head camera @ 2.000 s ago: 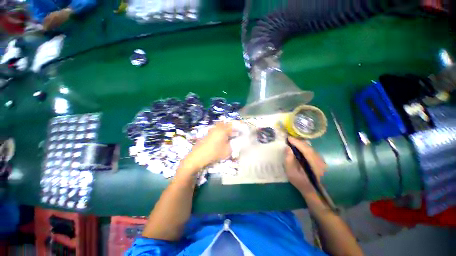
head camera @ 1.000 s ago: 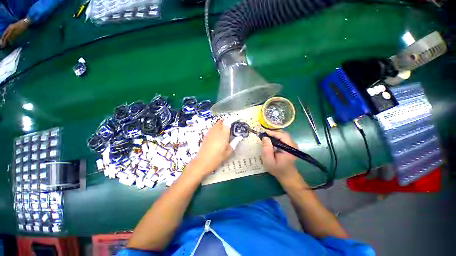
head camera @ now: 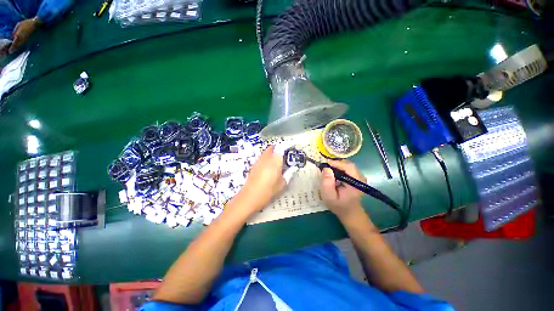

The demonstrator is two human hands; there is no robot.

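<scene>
My left hand [head camera: 266, 176] holds a small dark round housing [head camera: 295, 158] by its left side, over the cream paper sheet [head camera: 291, 203]. A small white part shows just below the housing, at my fingertips. My right hand [head camera: 341, 186] holds the black soldering iron [head camera: 358, 184] like a pen. Its tip points left at the housing's right edge; whether they touch is too small to tell. A heap of white battery-like parts [head camera: 182, 193] lies left of my left hand, with a heap of dark housings [head camera: 176, 143] behind it.
A clear funnel [head camera: 297, 106] on a black ribbed hose [head camera: 328, 27] stands behind the housing. The yellow tip-cleaner tub [head camera: 341, 138], tweezers [head camera: 379, 149] and blue soldering station [head camera: 423, 119] are right. A blister tray [head camera: 45, 246] lies left. Another person's hands [head camera: 24, 31] show top left.
The view has shifted since the first frame. The housing, earlier lying on the paper, is now in my left hand. The iron has come from beside the yellow tub to the housing's right side.
</scene>
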